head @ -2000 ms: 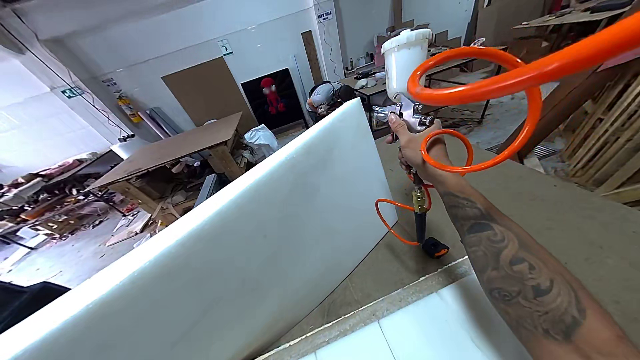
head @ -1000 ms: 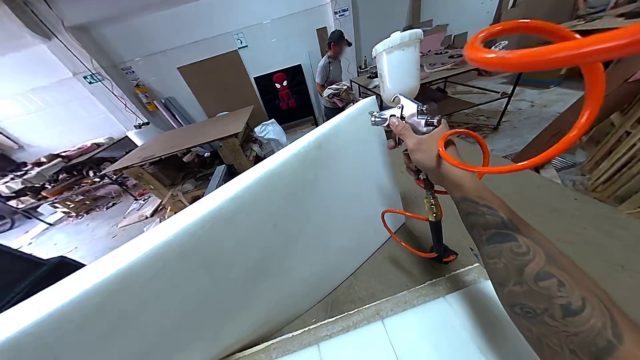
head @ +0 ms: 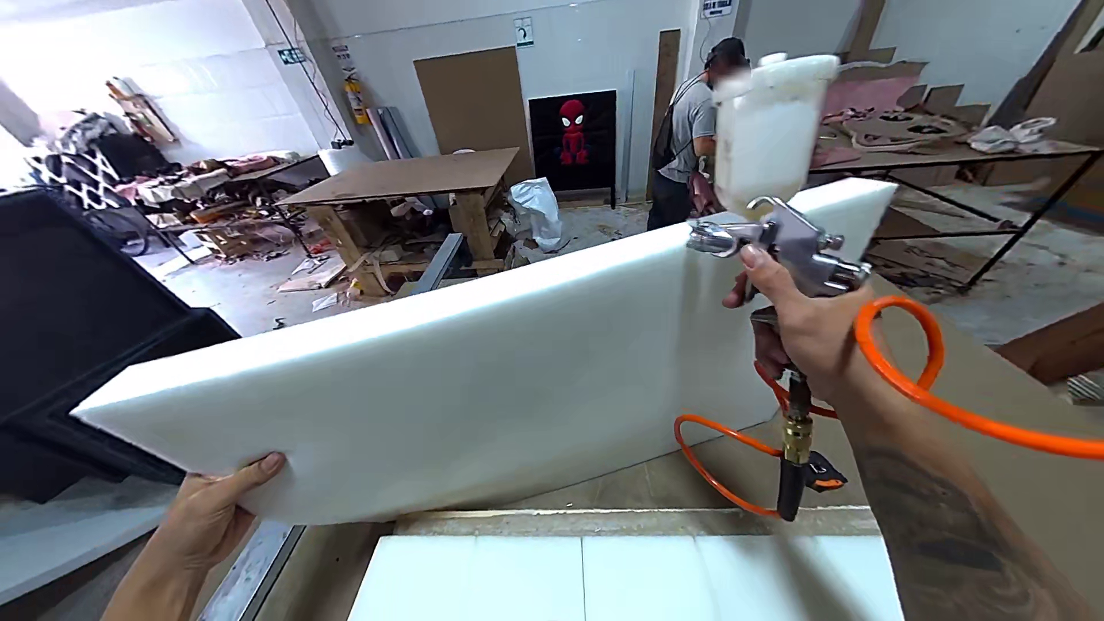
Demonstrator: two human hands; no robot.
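Note:
My right hand grips a metal spray gun with a white plastic cup on top, its nozzle pointing left over the top edge of a white foam slab. An orange coiled air hose and a brass fitting hang about the gun's handle. The slab stands on its long edge, tilted. At its lower left corner my left hand holds it, thumb on the near face and fingers hidden behind. White foam panels lie in front at the bottom.
A black upholstered-looking piece stands at left. Behind the slab are a wooden table and a white plastic bag. A person stands beyond the slab. A cluttered metal-legged table is at back right. A tape measure lies near the hose.
My left hand has come into view, holding the slab's left end. The slab now lies at a flatter slant across the view. The person behind has turned and bent over.

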